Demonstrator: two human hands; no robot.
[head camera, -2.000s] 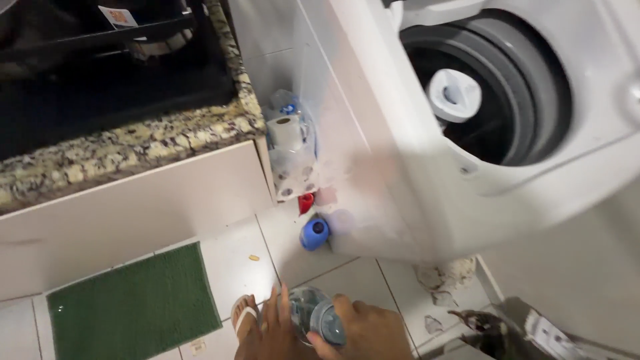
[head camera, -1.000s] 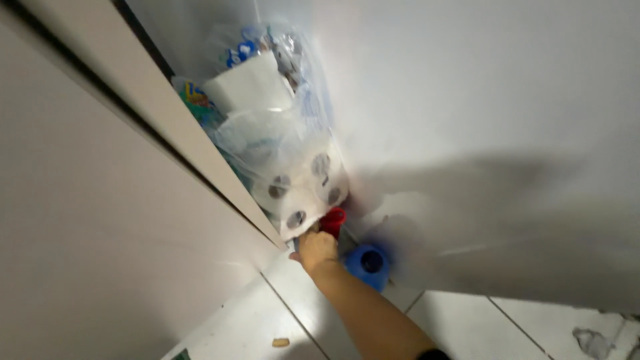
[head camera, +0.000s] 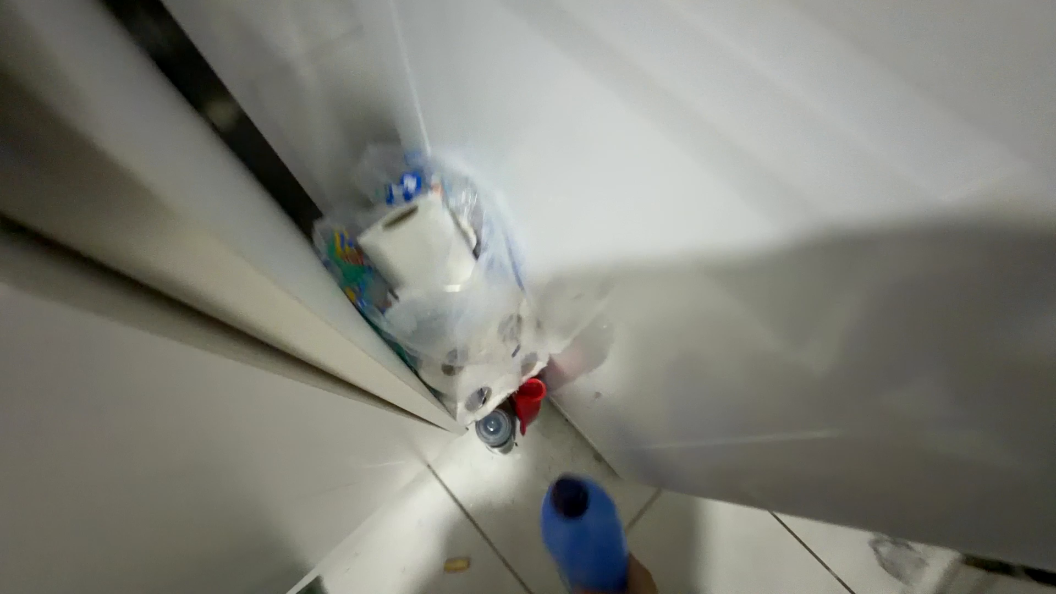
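At the bottom of the head view, my right hand (head camera: 640, 575) holds a blue plastic bottle (head camera: 584, 532) with a dark cap by its lower part; only a bit of the hand shows beside the bottle. Beyond it, a clear container (head camera: 495, 429) with a round grey lid stands on the tiled floor. Close to its right side is a red plastic object (head camera: 529, 403), perhaps a scoop or funnel. Both are at the foot of a clear plastic bag (head camera: 487, 272) with paper rolls (head camera: 478, 399) in it. My left hand is out of the picture.
A white panel (head camera: 190, 247) rises on the left, and the white washing machine side (head camera: 742, 371) on the right; the bag fills the narrow gap between them. A small tan piece (head camera: 456, 564) lies on the floor. A clear, crumpled object (head camera: 899, 557) lies at lower right.
The clear container, in my hands two seconds ago, now stands on the floor beside the red object. My right hand has taken hold of the blue bottle, which stood near the machine.
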